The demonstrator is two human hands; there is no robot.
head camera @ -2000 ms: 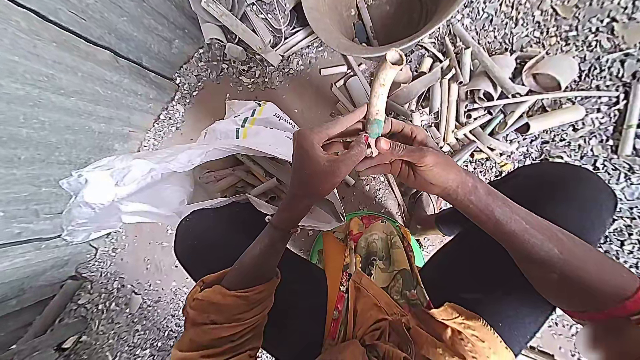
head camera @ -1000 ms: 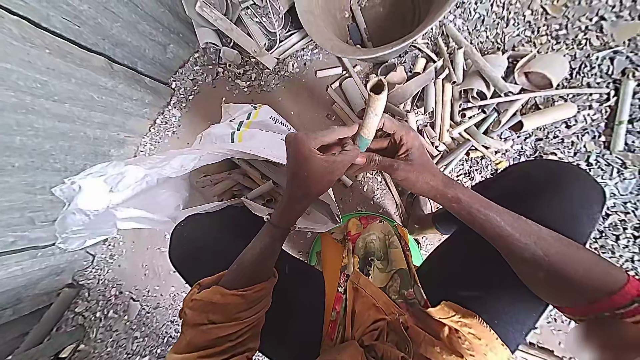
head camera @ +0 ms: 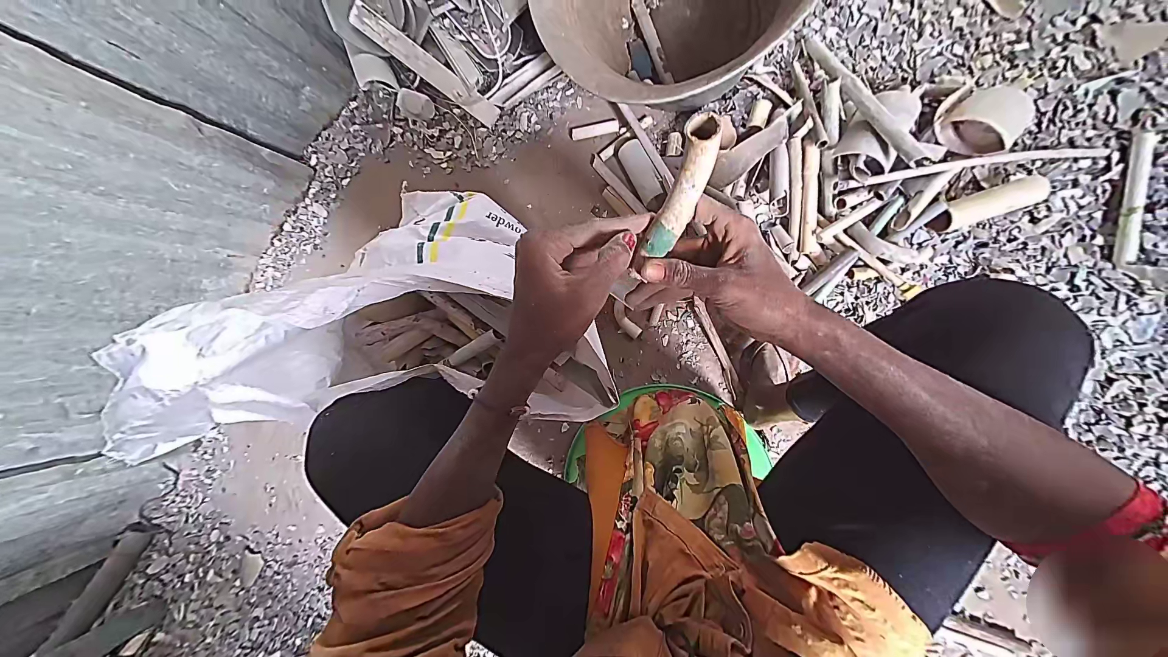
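Note:
Both my hands are on a short, slightly curved hollow tube (head camera: 686, 187), pale brown with a green patch near its lower end; its open mouth points up and away from me. My left hand (head camera: 570, 283) pinches at the green lower end with thumb and fingertips. Around the tube's lower side curl the fingers of my right hand (head camera: 721, 269), the thumb just below the green patch. What lies between the fingertips is partly hidden. Below and left of my left hand, a white plastic sack (head camera: 274, 333) lies open with sticks and tube pieces (head camera: 406, 333) inside.
A large round tub (head camera: 584, 68) stands ahead, holding a few pieces. Hollow tubes and strips (head camera: 808, 196) are heaped right of it over chip-strewn ground. Grey boards (head camera: 137, 210) line the left. More scraps (head camera: 429, 59) lie at the upper left. A green rim (head camera: 759, 452) shows between my knees.
The tube stood more upright two seconds ago and now leans with its mouth to the right. Both hands have stayed close together on it.

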